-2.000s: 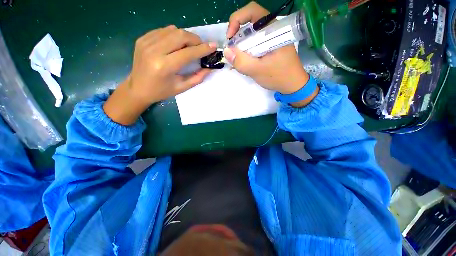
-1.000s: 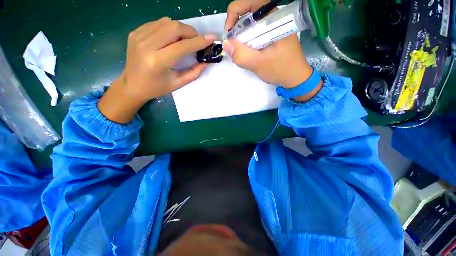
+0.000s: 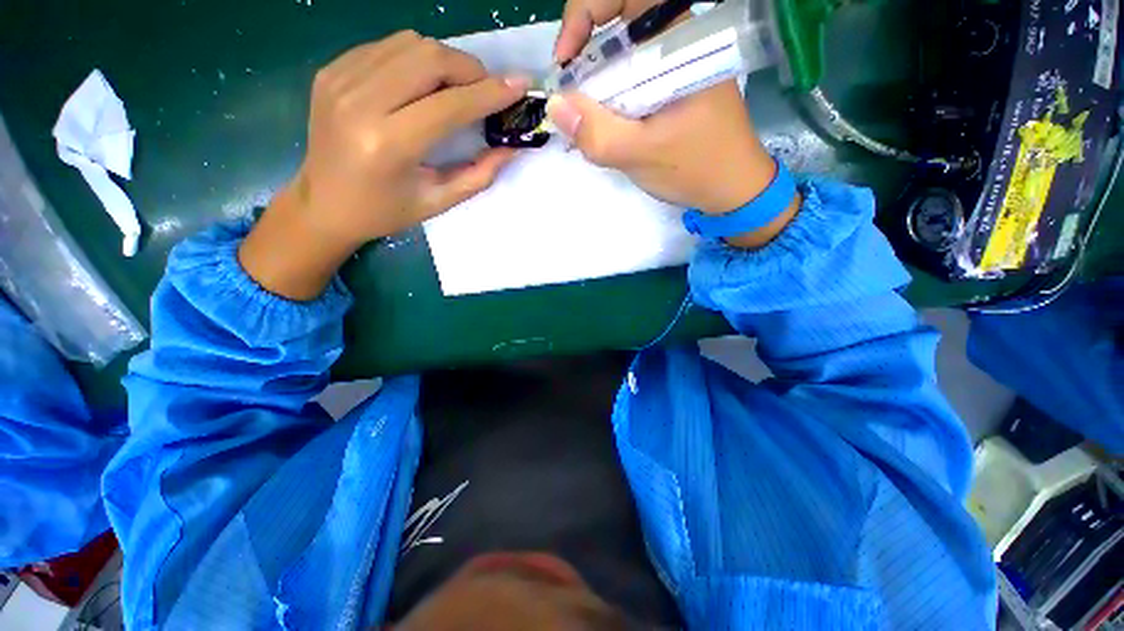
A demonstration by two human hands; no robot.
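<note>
My left hand [image 3: 392, 138] pinches a small black glossy housing [image 3: 517, 123] between thumb and fingertips, above a white paper sheet [image 3: 561, 234]. My right hand [image 3: 672, 148] holds a clear dispensing syringe [image 3: 690, 72] like a pen, tilted, with its lower end at the housing's right side. The needle tip is too small to make out. A green cap [image 3: 804, 43] sits at the syringe's upper end, cut off by the top edge. A dark pen-like item [image 3: 656, 20] lies along the syringe by my right fingers. A blue wrist strap [image 3: 747, 212] is on my right wrist.
A black dispensing controller [image 3: 1005, 148] with a torn yellow label stands at the right, with a clear tube running to it. A crumpled white wipe [image 3: 99, 142] and a long clear plastic bag [image 3: 56, 265] lie at the left. Blue sleeves of other people show at both sides.
The housing and both hands have shifted slightly up and the housing's angle has changed a little. The syringe and green cap have moved slightly right. Both holds are the same.
</note>
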